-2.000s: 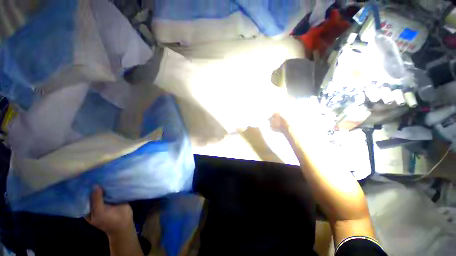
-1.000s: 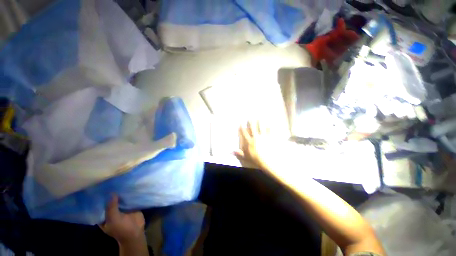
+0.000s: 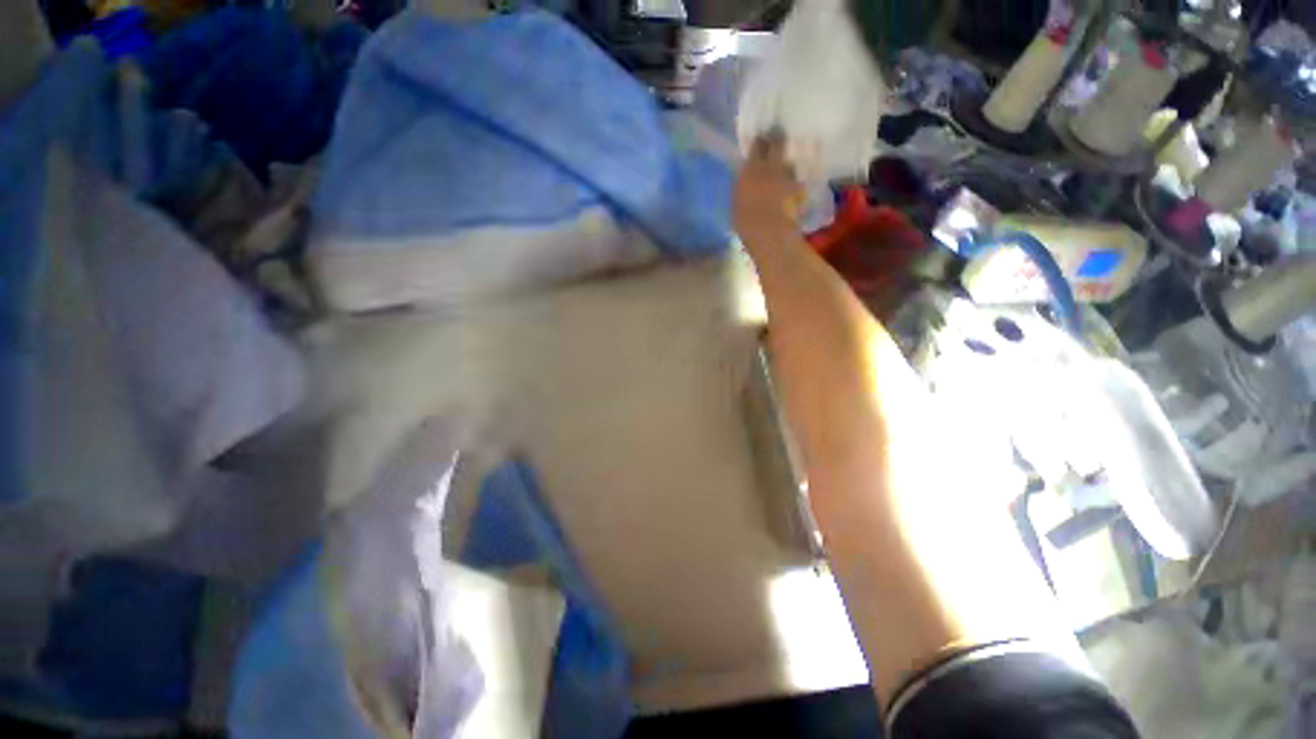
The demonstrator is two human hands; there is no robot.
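Observation:
My right hand (image 3: 772, 166) reaches to the back of the table and is closed on a white fabric piece (image 3: 816, 90), which hangs crumpled above it. My bare forearm crosses in front of the overlock machine (image 3: 1068, 419). A blue and white garment piece (image 3: 599, 635) lies at the front left, partly over the table edge. My left hand does not show in the frame. Glare washes out the needle area, and the left side is blurred.
A folded blue and white cloth pile (image 3: 491, 145) stands at the back. White and blue cloth (image 3: 173, 318) hangs at the left. A red-orange cloth (image 3: 873, 246) lies behind the machine. Thread cones (image 3: 1032, 84) stand at the back right. The pale tabletop (image 3: 650, 477) shows in the middle.
My right hand has moved from the tabletop to the back and taken hold of a white piece. My left hand has left the view. The camera view has shifted towards the back.

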